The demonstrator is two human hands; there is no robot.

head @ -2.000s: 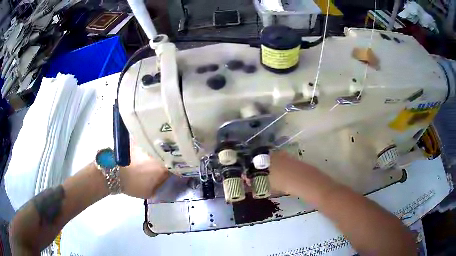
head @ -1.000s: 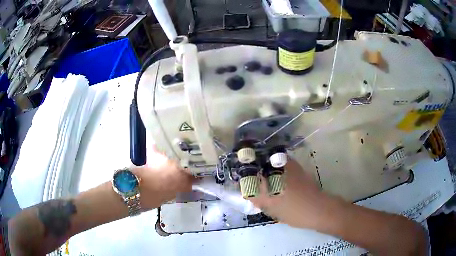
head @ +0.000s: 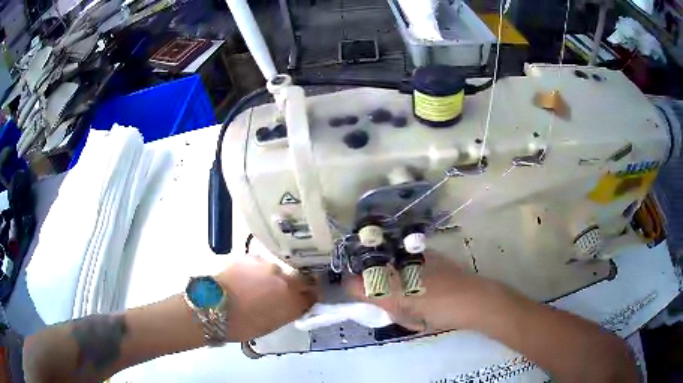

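A small white fabric piece (head: 343,315) lies bunched over the needle plate (head: 329,338), below the cream sewing machine head (head: 517,202). My left hand (head: 266,295), with a watch on the wrist, is at the cloth's left end, its fingertips partly under the head. My right hand (head: 419,292) is at the cloth's right end, partly behind the ribbed tension knobs (head: 377,281). Both hands seem to hold the cloth, but the fingertips are blurred and partly hidden. The presser foot is mostly hidden.
A long folded stack of white cut pieces (head: 101,224) lies at the left of the table. A black tin (head: 439,96) with a yellow label stands on the head. A black stick (head: 219,209) hangs left of it. A blue bin (head: 168,112) stands behind.
From two seconds ago, a white cloth has come into view between my hands. Since one second ago, my left hand has moved right and down, and the cloth is more bunched.
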